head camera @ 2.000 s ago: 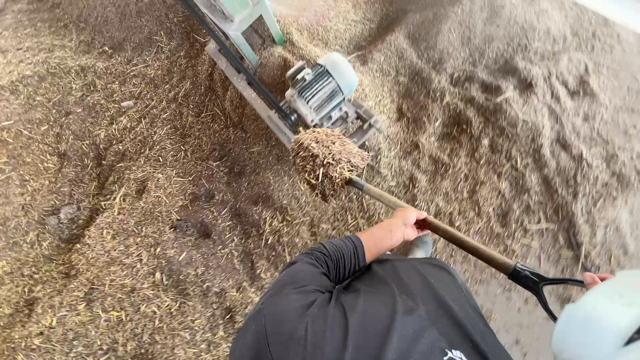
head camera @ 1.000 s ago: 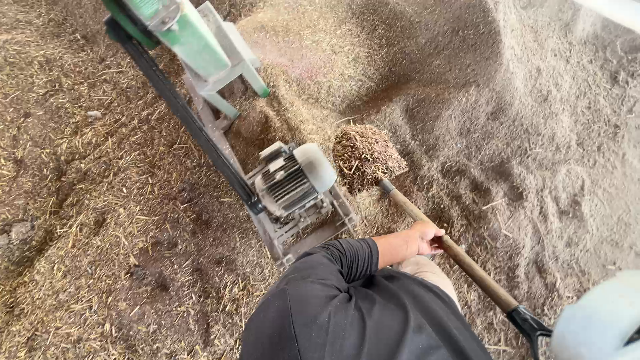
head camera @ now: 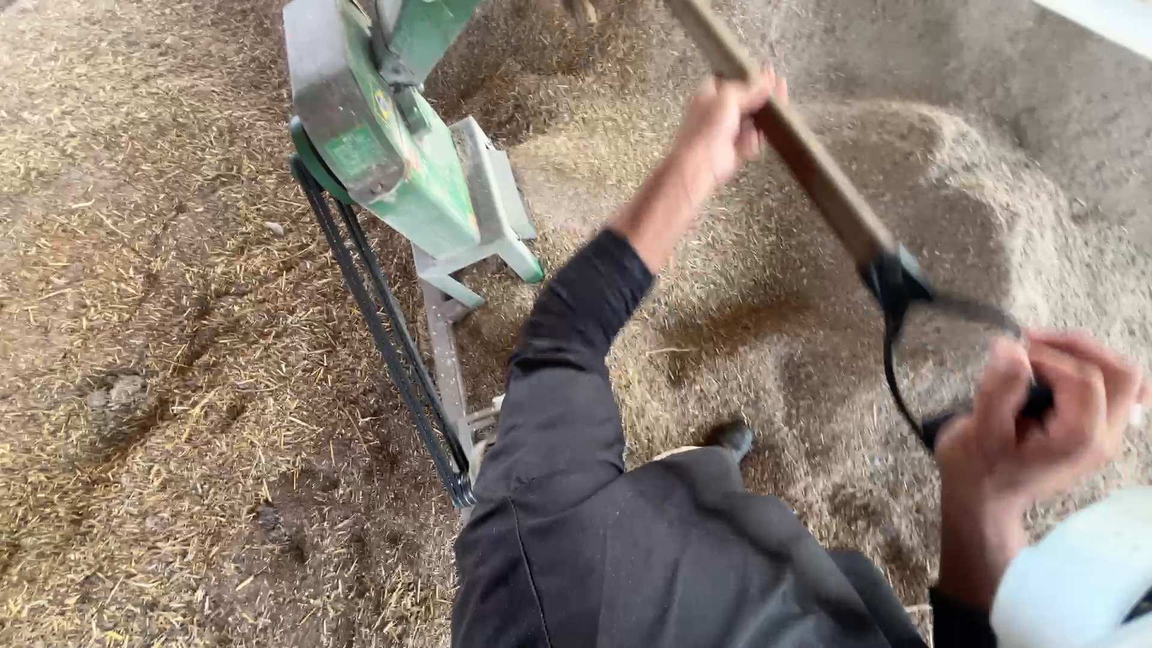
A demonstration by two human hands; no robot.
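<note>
A wooden shovel shaft (head camera: 823, 175) slants from the top centre down to a black D-shaped handle (head camera: 889, 360) at the right. Around the shaft, near the top, my left hand (head camera: 731, 121) is closed. At the lower right, my right hand (head camera: 1039, 418) is wrapped about the grip of the D-handle. The scoop end and any load on it lie beyond the top edge, out of view. Left of my left arm stands a green and grey machine (head camera: 387, 135) with black drive belts (head camera: 382, 333) running down from it.
Chopped straw (head camera: 135, 315) covers the ground at the left. A heap of finer chopped material (head camera: 900, 153) spreads over the right side, past the machine's metal legs (head camera: 490, 247). My dark boot (head camera: 731, 438) shows below centre, and a white edge crosses the top right corner.
The shovel, loaded with chopped straw in both earlier frames, has swung upward, and its scoop has left the view. My left hand has risen with the shaft. The view has shifted, and the motor is now hidden.
</note>
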